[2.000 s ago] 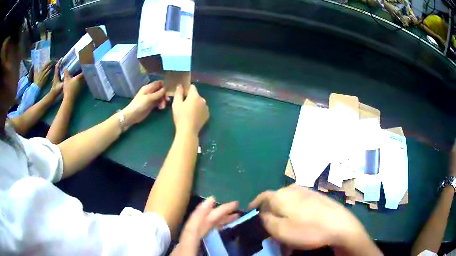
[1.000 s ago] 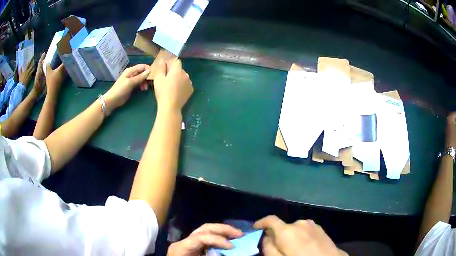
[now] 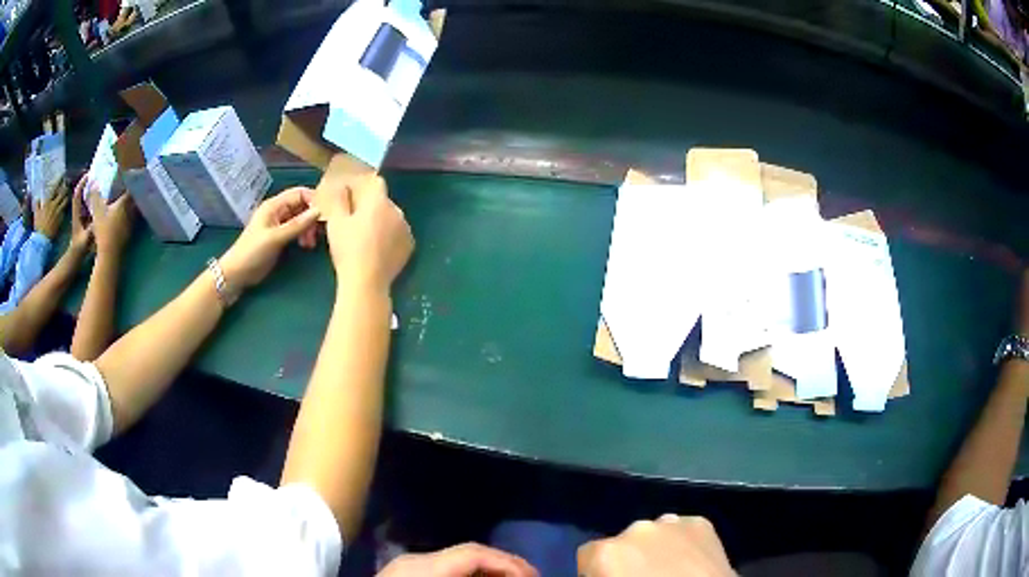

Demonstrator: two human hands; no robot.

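Observation:
My left hand (image 3: 460,561) and my right hand (image 3: 657,550) show only in part at the bottom edge of the picture, cut off by it. The right hand's fingers look curled. The carton between them is out of the picture, so I cannot tell what either hand holds. Carton blanks (image 3: 758,282) lie flat in an overlapping pile on the green bench (image 3: 508,372), ahead and to the right, white with brown edges and a dark cylinder print.
At the left, a neighbour in a white shirt (image 3: 169,524) holds an open carton (image 3: 367,85) above the bench. Finished boxes (image 3: 217,169) stand further left, with more hands beyond. Another person's forearm (image 3: 985,434) is at the right edge. A dark rail runs behind the bench.
My hands and the blue-white carton between them have moved down, and the carton has left the picture. The view has shifted. The neighbour still holds the open carton.

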